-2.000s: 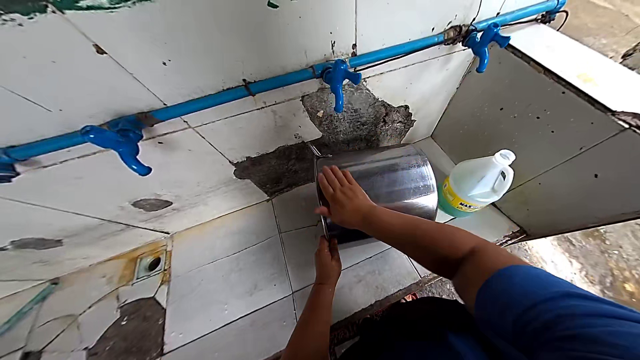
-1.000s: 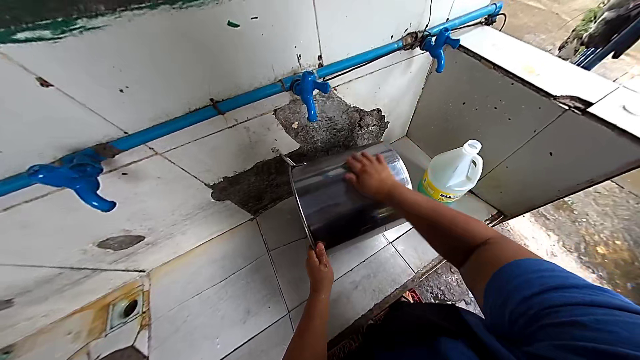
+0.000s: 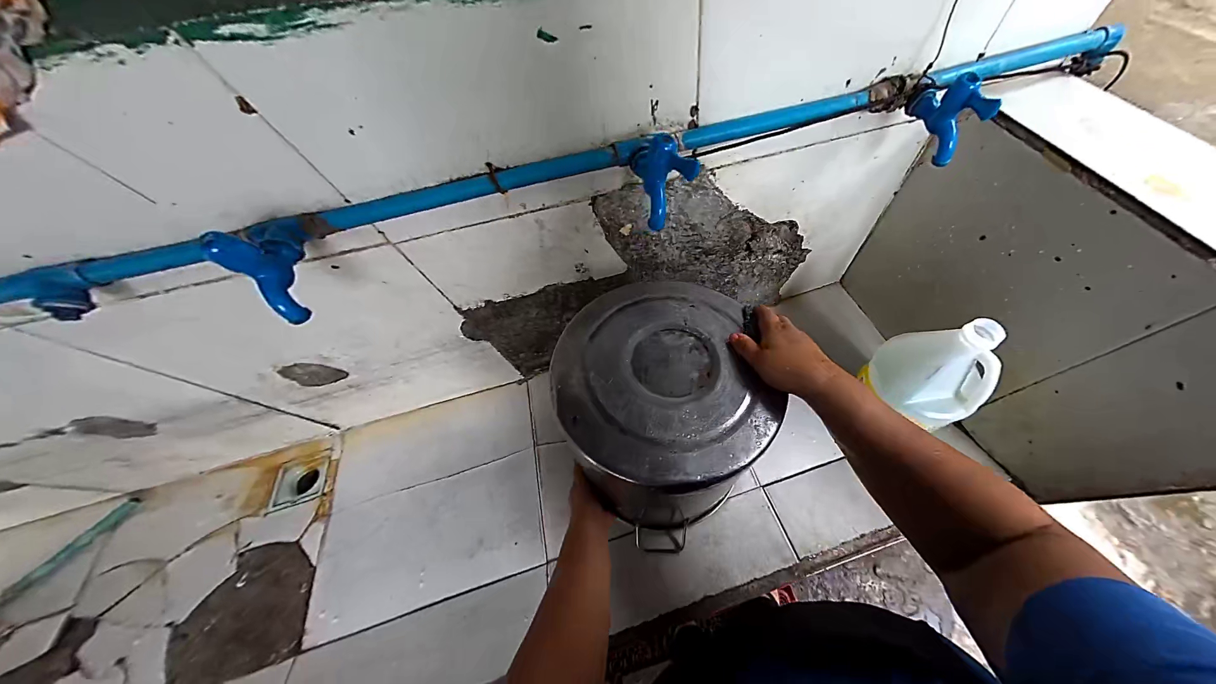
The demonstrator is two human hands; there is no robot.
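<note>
A round metal pot [image 3: 676,380] stands on the white tiles with its dull grey, ringed bottom facing up. One wire handle [image 3: 661,540] shows low on its near side. My right hand [image 3: 781,350] rests at the pot's right rim, with something small and dark under the fingers that I cannot make out. At the pot's lower left side is my left hand [image 3: 589,499], its fingers hidden behind the metal. To the right of the pot stands an uncapped translucent plastic jug [image 3: 926,370] with a yellow label.
A blue pipe [image 3: 418,202] with blue plastic faucets crosses the wall; one faucet [image 3: 662,176] hangs just beyond the pot. A tiled side wall [image 3: 1035,256] bounds the right. At the left are a floor drain [image 3: 302,480] and broken tiles [image 3: 242,608].
The pot lay tilted on its side between my hands; now it stands upside down. My right hand has moved from its side wall to the rim of the upturned bottom.
</note>
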